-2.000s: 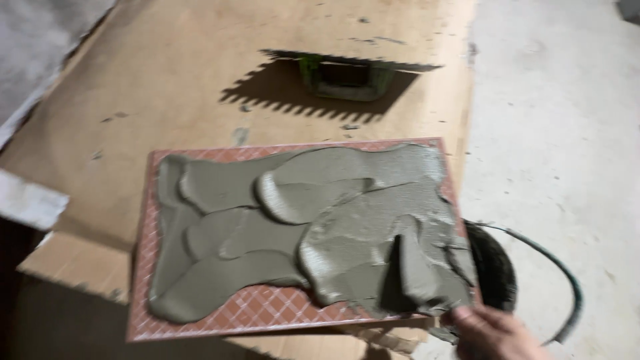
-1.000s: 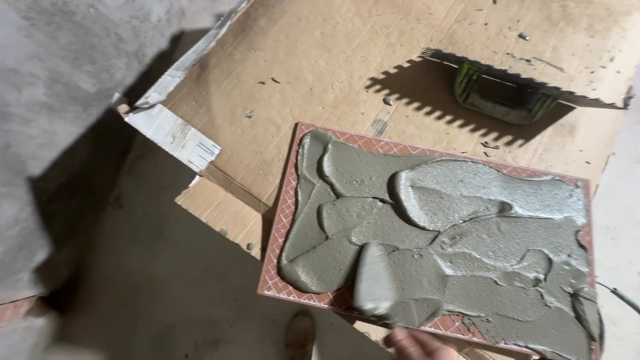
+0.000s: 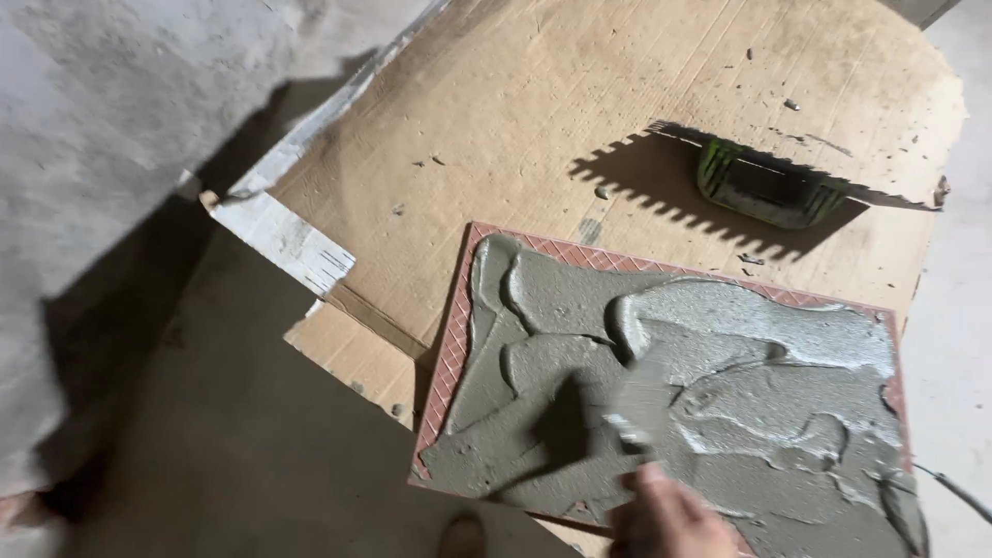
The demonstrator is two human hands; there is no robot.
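My right hand [image 3: 670,515] comes in from the bottom edge, closed on a trowel [image 3: 639,403] whose blade is blurred. The blade is over the grey mortar [image 3: 744,403], its dark shadow falling to the left. Mortar lies in ridged, uneven layers across the back of a reddish tile [image 3: 446,380] with a crosshatch pattern, which still shows along the left and top margins. The handle and most of the fingers are hard to make out. My left hand is out of view.
Under the tile is a cardboard sheet [image 3: 480,132] with scattered mortar bits. A notched trowel [image 3: 775,182] with a green and black handle rests on it beyond the tile. At the right is a bucket's thin handle [image 3: 961,492]. Concrete floor [image 3: 232,434] lies to the left.
The view has shifted left. The trowel has moved from the tile's right end toward its left part, and mortar now covers more of the lower left area.
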